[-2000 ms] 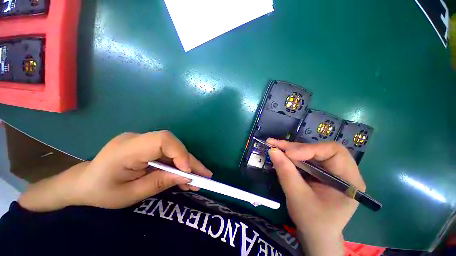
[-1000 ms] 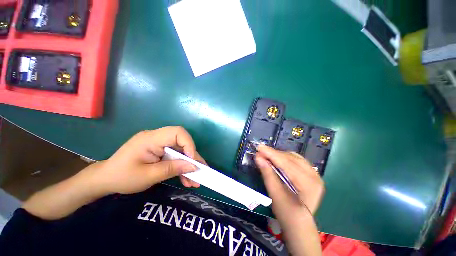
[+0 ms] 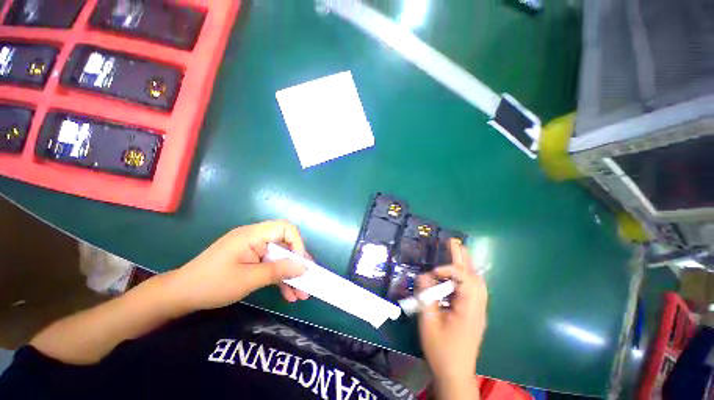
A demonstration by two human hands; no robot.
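Note:
My left hand [image 3: 254, 262] holds the label sheet [image 3: 337, 293], a narrow white strip, at its upper left end. My right hand [image 3: 454, 312] holds the tweezers [image 3: 429, 298], which look bright and blurred; their tip end is close to the lower right end of the sheet. I cannot tell if they touch it or carry a label. Three black phones with open backs lie side by side on the green bench: the left phone [image 3: 377, 238] shows its whole bay, the middle phone [image 3: 419, 248] is partly covered, and the right phone [image 3: 448, 244] is mostly behind my fingers.
A red foam tray [image 3: 184, 148] with several phones is at the upper left. A white square sheet [image 3: 326, 119] lies on the bench [image 3: 258, 101]. A grey machine [image 3: 642, 86] with yellow feet stands at the right, beside a small dark white-edged card [image 3: 515, 123].
The view has shifted, showing more tray and machine. My right hand has moved from the left phone's bay towards the sheet's lower right end. My left hand still holds the sheet.

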